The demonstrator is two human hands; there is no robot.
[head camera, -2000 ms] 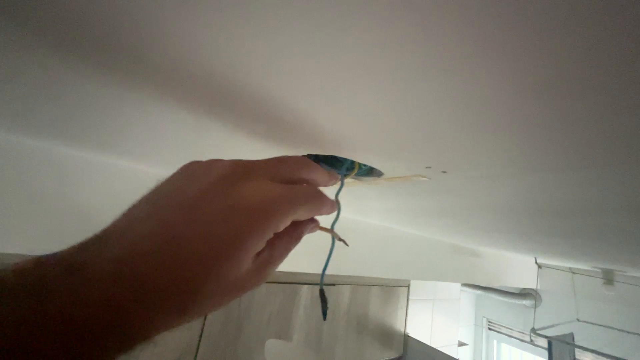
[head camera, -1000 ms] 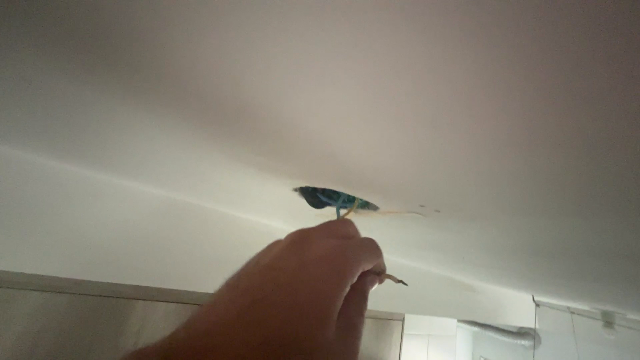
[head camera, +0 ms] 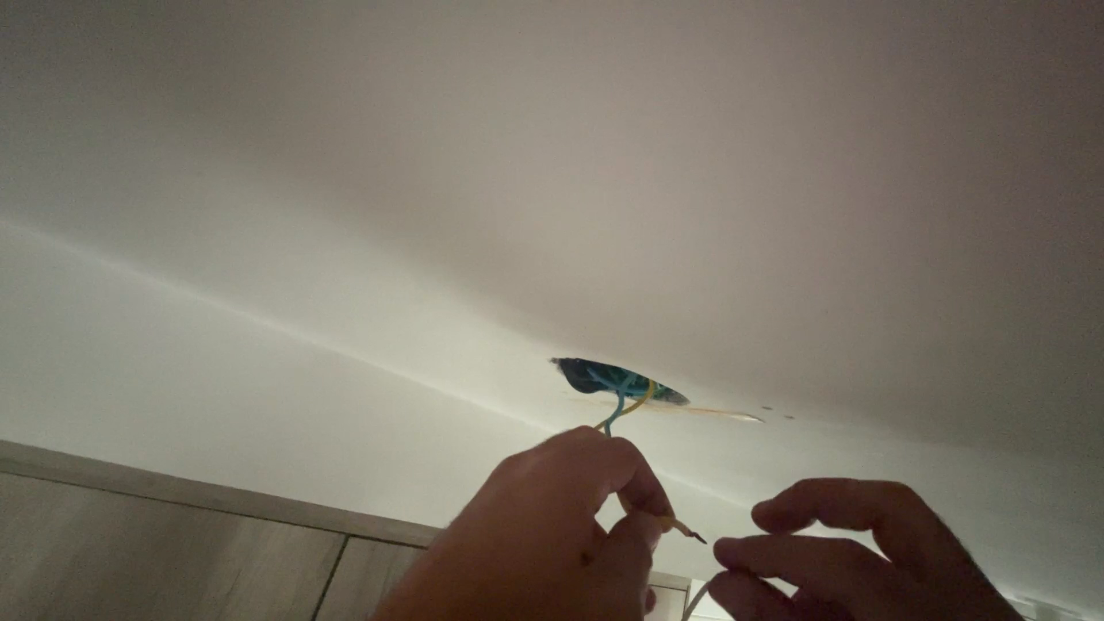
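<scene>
My left hand (head camera: 569, 517) pinches a yellow electrical wire (head camera: 680, 525) between thumb and fingers; its dark, bare-looking tip points right. Above the hand, this wire and a blue wire (head camera: 618, 410) hang from a round ceiling box (head camera: 582, 377) set in the white ceiling. Where the blue wire ends is hidden by the hand. My right hand (head camera: 828, 552) is just right of the yellow wire's tip, fingers curled and parted from it. A pale cord or wire (head camera: 697, 599) runs down beside its lower fingertips; whether the fingers hold it I cannot tell.
Wood-look cabinet fronts (head camera: 155, 552) stand along the wall at the lower left, below the ceiling. A thin pale strip or crack (head camera: 724, 414) and small dark marks (head camera: 778, 412) lie on the ceiling right of the box.
My right hand has come into view at the lower right. My left hand keeps hold of the yellow wire. The blue wire's dark end, visible two seconds ago, is out of sight.
</scene>
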